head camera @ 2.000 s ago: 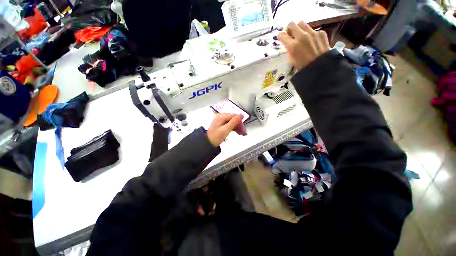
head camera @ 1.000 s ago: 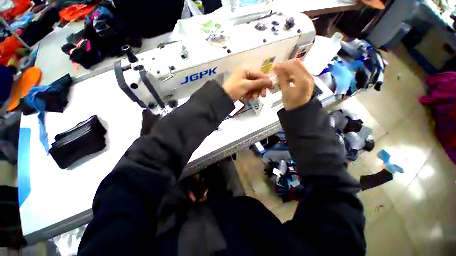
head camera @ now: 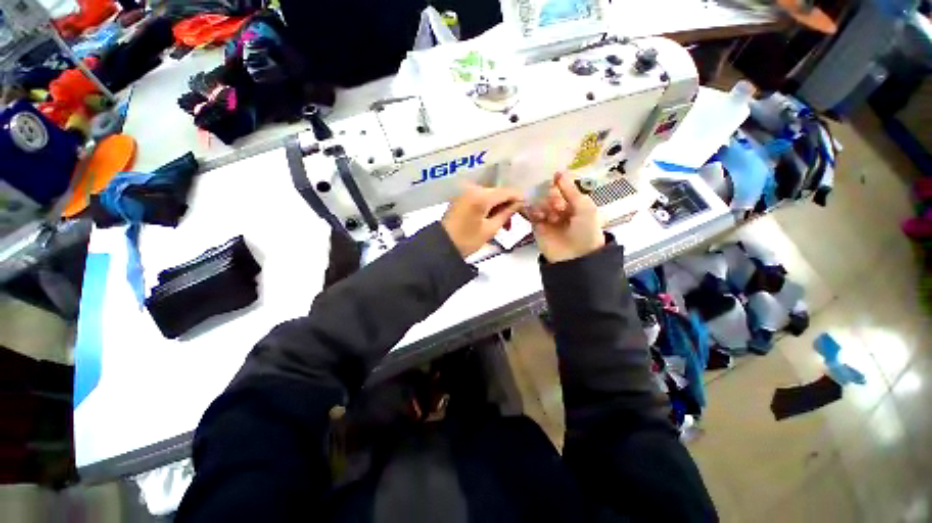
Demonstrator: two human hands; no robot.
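Note:
My left hand (head camera: 475,218) and my right hand (head camera: 567,221) are close together in front of the white sewing machine (head camera: 531,123) with blue JGPK letters. Between their fingertips is a small silvery thing (head camera: 533,204), which looks like a bobbin or bobbin case; it is too small and blurred to tell which. The fingers of both hands are pinched at it. A black fabric piece (head camera: 342,255) lies at the needle, partly hidden by my left sleeve. A stack of black cut panels (head camera: 202,286) lies on the table to the left.
A phone (head camera: 514,233) lies under the arm, mostly hidden by my hands. Blue and black fabric (head camera: 145,194) lies at the table's left. A dark fabric heap (head camera: 240,87) is behind. Fabric bundles (head camera: 736,296) are on the floor at right. A white fabric (head camera: 434,66) lies behind the machine.
My right hand has come down from the machine's top right end to meet my left hand, which has risen a little. Since one second ago, the hands have drawn closer together.

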